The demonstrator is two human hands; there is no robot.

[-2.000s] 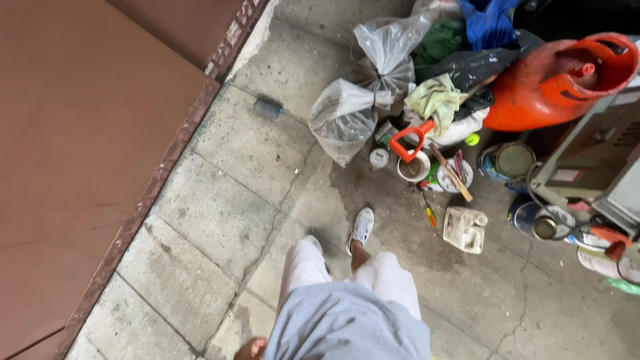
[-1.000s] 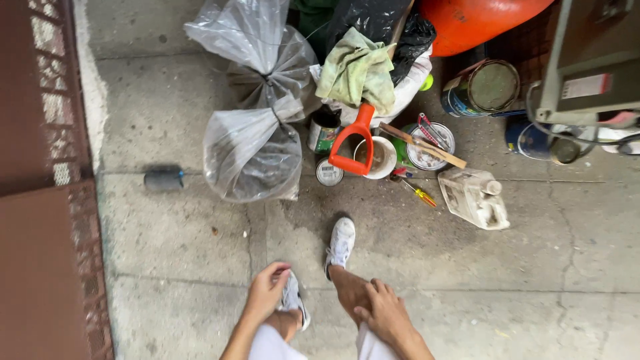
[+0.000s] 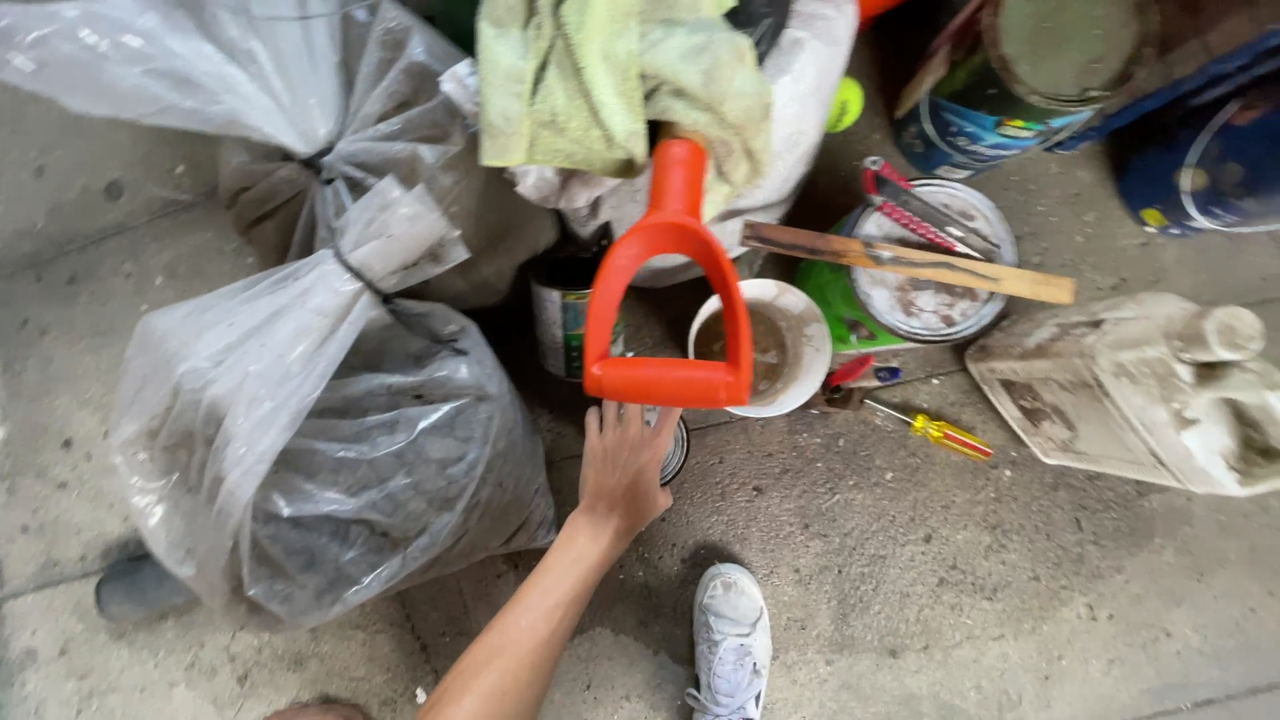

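Note:
My left hand (image 3: 625, 472) reaches forward with its fingers extended and apart, over a small round can (image 3: 676, 450). Its fingertips meet the lower edge of the orange D-shaped handle (image 3: 668, 382) in the picture; whether they touch it cannot be told. The handle's shaft goes under a yellow-green cloth (image 3: 565, 85). Right of the handle stands a white bucket (image 3: 805, 340) with murky liquid. A wooden stick (image 3: 910, 262) and a red utility knife (image 3: 925, 215) lie on a paint-stained lid (image 3: 925, 310). My right hand is not in view.
A tied clear plastic bag (image 3: 390, 480) of debris sits at left, by a dark roller-like object (image 3: 145, 588). A yellow-handled screwdriver (image 3: 950, 437) and a dirty plastic jug (image 3: 1110, 400) lie at right. Paint buckets (image 3: 1000, 130) stand behind. My white shoe (image 3: 732, 640) is below.
My left hand has moved forward from near my legs to the orange handle. My right hand, seen one second ago, has left the view. The view is now much closer to the objects.

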